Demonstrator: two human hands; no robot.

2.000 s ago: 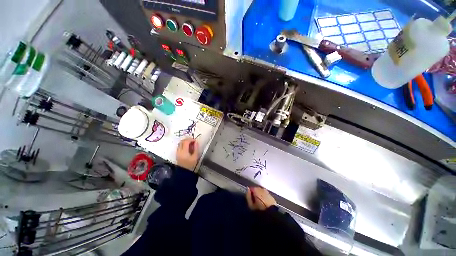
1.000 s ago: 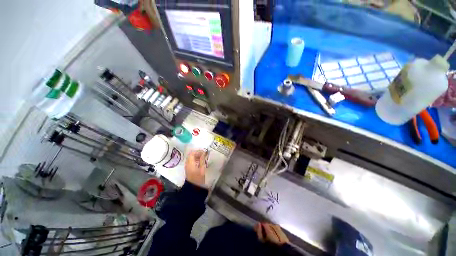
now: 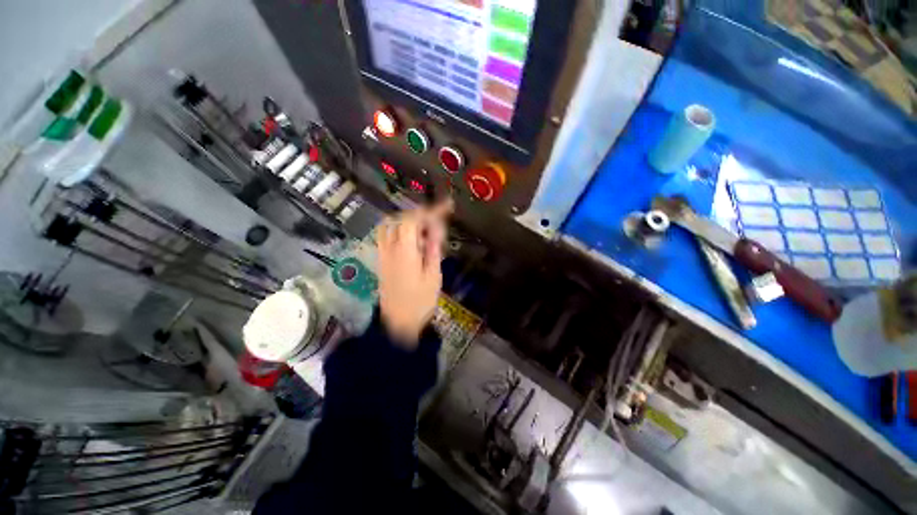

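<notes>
My left hand (image 3: 410,267) is raised in front of the machine's control panel, a little below the row of buttons. It is blurred, and I cannot tell whether it holds anything. Above it are a lit button (image 3: 384,123), a green button (image 3: 416,141), a red button (image 3: 450,159) and a larger red emergency stop (image 3: 485,182). The screen (image 3: 447,55) above them is lit. My right hand is not in view. Short dark wire pieces (image 3: 500,394) lie in the grey metal tray (image 3: 481,364) below, partly behind blurred machine parts.
A white lidded tub (image 3: 280,326) and a teal tape roll (image 3: 352,275) stand on the left ledge. The blue mat (image 3: 613,216) holds a light blue roll (image 3: 683,138), a label sheet (image 3: 816,229), a dark red-handled tool (image 3: 789,282) and a squeeze bottle (image 3: 873,337).
My left hand has moved up from the white ledge towards the buttons. My right hand has left the picture. The view has shifted, showing the screen larger and less of the tray.
</notes>
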